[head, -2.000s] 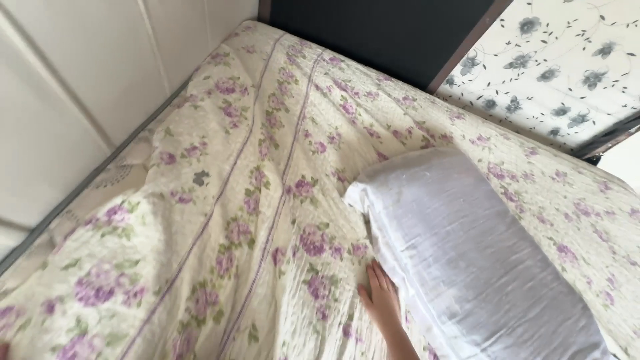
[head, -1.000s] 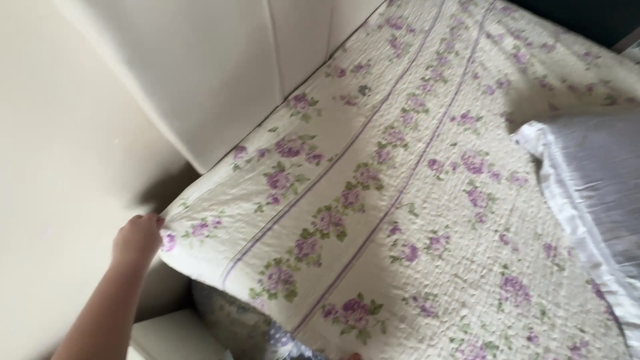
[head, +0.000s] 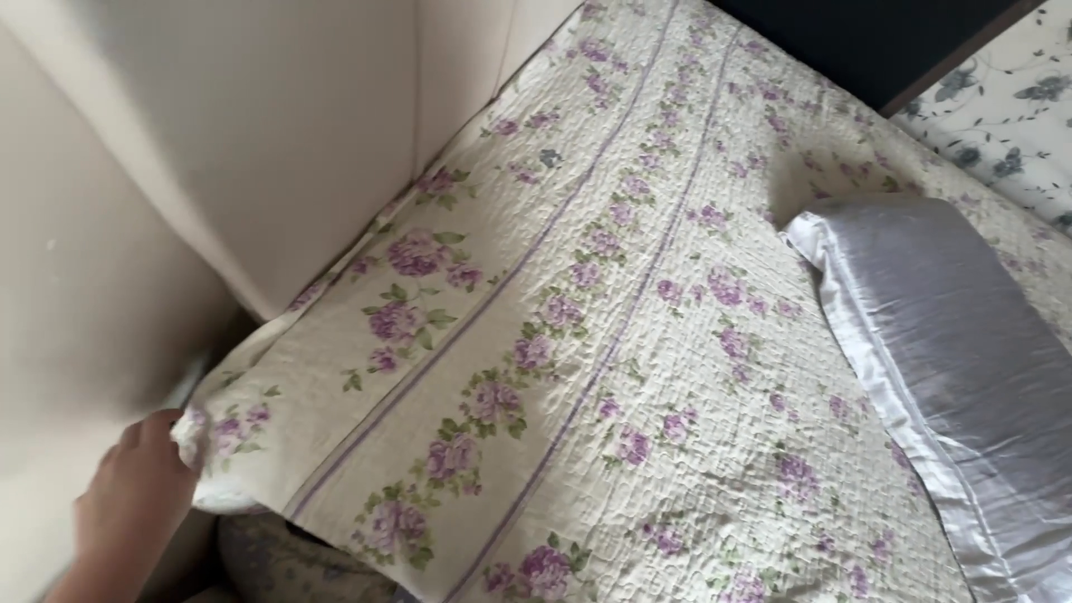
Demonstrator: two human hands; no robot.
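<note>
A quilted bedspread (head: pixel 636 335) with purple flowers and purple stripes is spread over a bed. My left hand (head: pixel 138 486), at the lower left, grips the bedspread's corner beside the wall. The cloth stretches fairly smooth from that hand toward the middle, with fine puckers on the right. A grey satin pillow (head: pixel 963 335) lies on the bedspread at the right, out of my left hand's reach. My right hand is not in view.
A pale panelled wall (head: pixel 318 126) runs along the bed's left side. A dark headboard panel (head: pixel 854 42) and floral wallpaper (head: pixel 1005 126) stand at the top right. Below the bedspread's lower edge shows a patterned fabric (head: pixel 293 561).
Two seconds ago the bedspread's left side was rumpled, with bedding beneath exposed along the wall; now it is covered and smoother. My left hand has kept hold of the corner since one second ago.
</note>
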